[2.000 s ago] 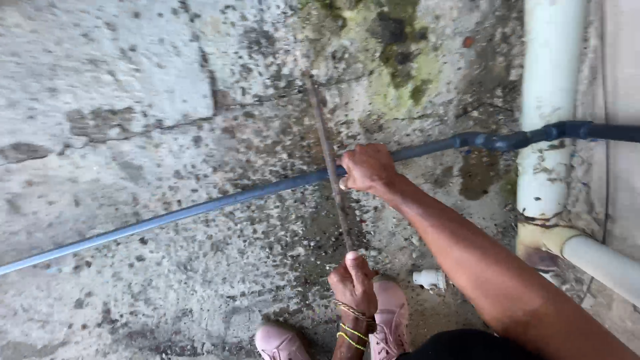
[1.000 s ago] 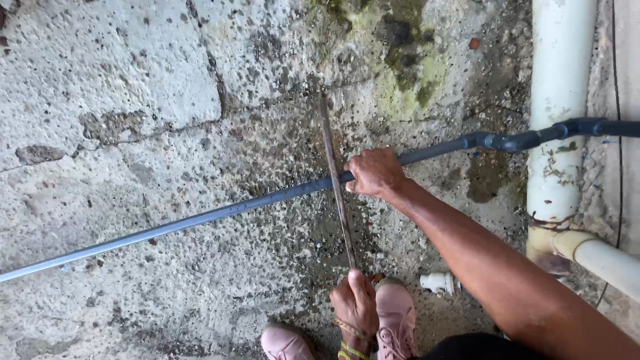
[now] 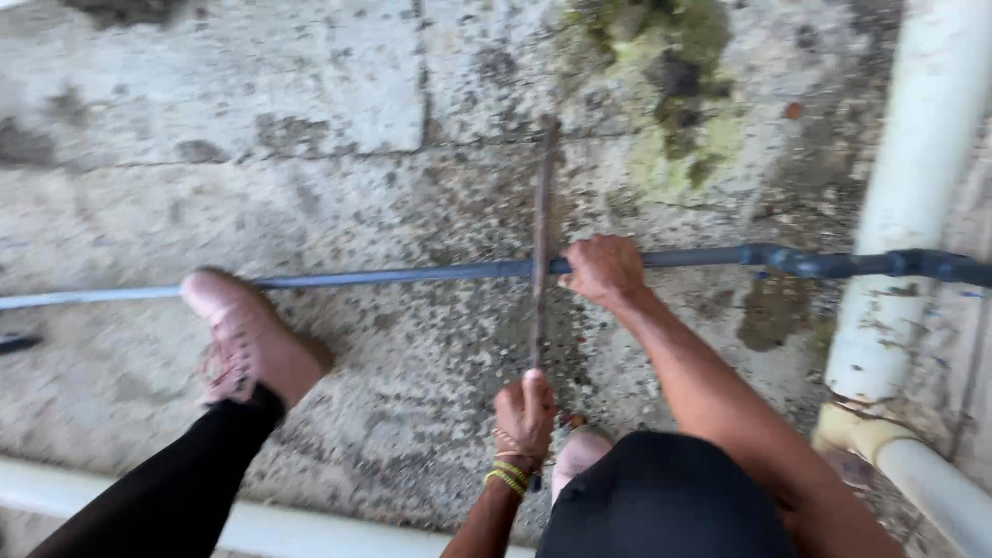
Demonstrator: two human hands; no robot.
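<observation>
A long grey plastic pipe (image 3: 434,273) runs across the view just above the concrete. Near its middle, my right hand (image 3: 608,267) is closed around it. My left hand (image 3: 527,411), with yellow bands at the wrist, grips the near end of a long, thin, rusty-brown tool (image 3: 542,209). This tool lies across the pipe just left of my right hand. It is seen edge-on and blurred, so whether it is a saw cannot be told. My left pink shoe (image 3: 252,337) overlaps the pipe farther left, its toe over it. The other shoe (image 3: 580,457) is partly hidden by my knee.
Dark pipe fittings (image 3: 806,262) continue the grey pipe across a thick white pipe (image 3: 903,186) on the right. A pale elbow (image 3: 856,434) joins that pipe low down. Another white pipe (image 3: 333,531) runs along the bottom. Moss (image 3: 686,101) marks the rough concrete.
My left foot has moved out to the left and up to the grey pipe; earlier it stood near my other foot. Both hands keep their holds. The view has shifted and shows more at the bottom.
</observation>
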